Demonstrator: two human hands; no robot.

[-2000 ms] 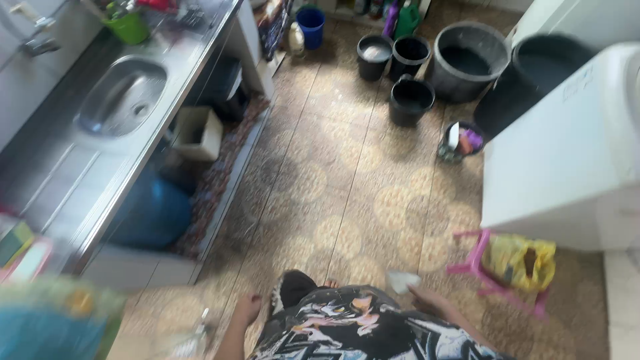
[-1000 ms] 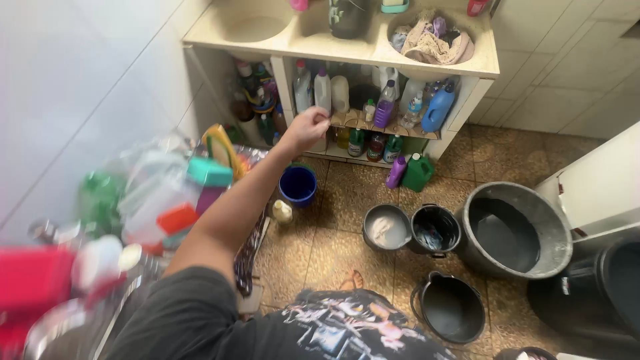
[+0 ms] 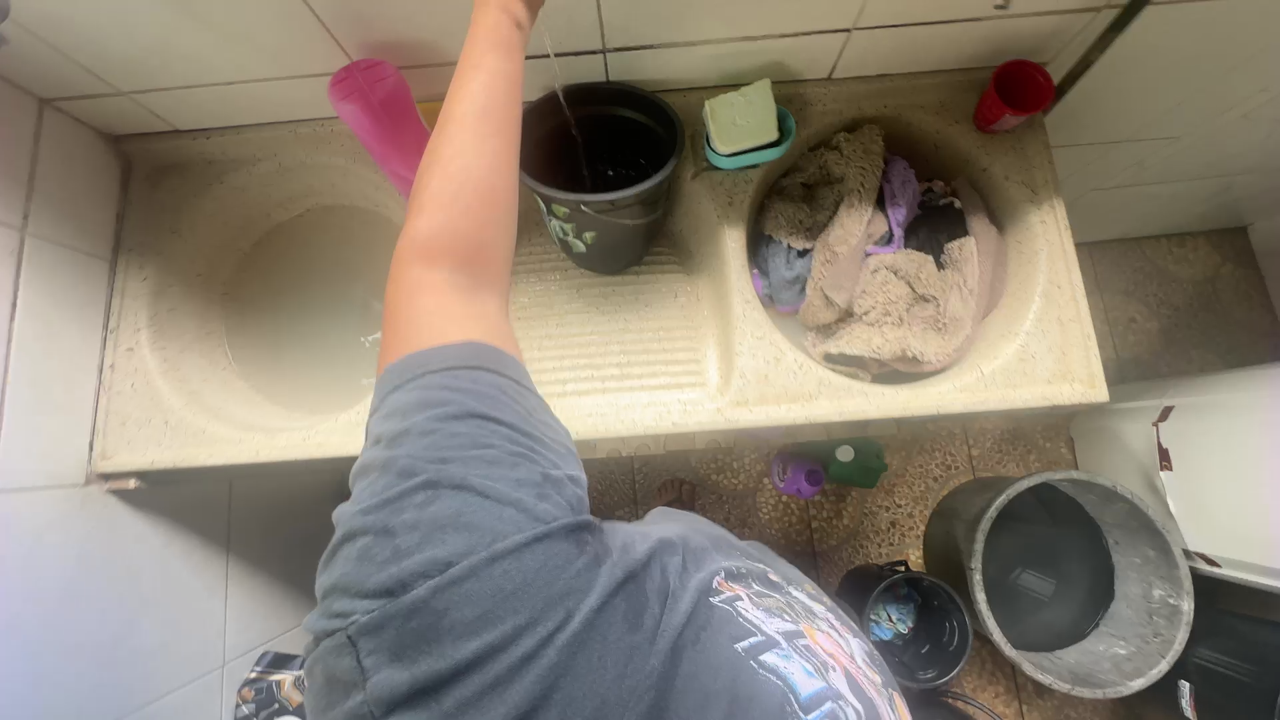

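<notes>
My left arm reaches up across the laundry sink, and only the wrist edge of my left hand point(image 3: 520, 8) shows at the top of the frame; its fingers are hidden. Close below it, a thin stream of water falls into a black bucket point(image 3: 610, 225) with a leaf print, standing on the ribbed washboard point(image 3: 620, 350). A pale green soap block point(image 3: 742, 118) lies on a turquoise dish point(image 3: 750, 155) right of the bucket. Wet clothes and towels point(image 3: 900, 300) fill the right basin. My right hand is out of view.
Left of my arm are a pink plastic object point(image 3: 378, 115) and a basin holding cloudy water point(image 3: 300, 310). A red cup point(image 3: 1015, 95) stands at the back right. On the floor are purple point(image 3: 797, 475) and green point(image 3: 856, 464) bottles, a small black bucket point(image 3: 920, 630) and a large grey tub point(image 3: 1140, 600).
The view has moved from the kitchen sink area to the laundry sink. My left hand, seen above the shelf of bottles a second ago, now reaches to the wall side, and water runs into the bucket.
</notes>
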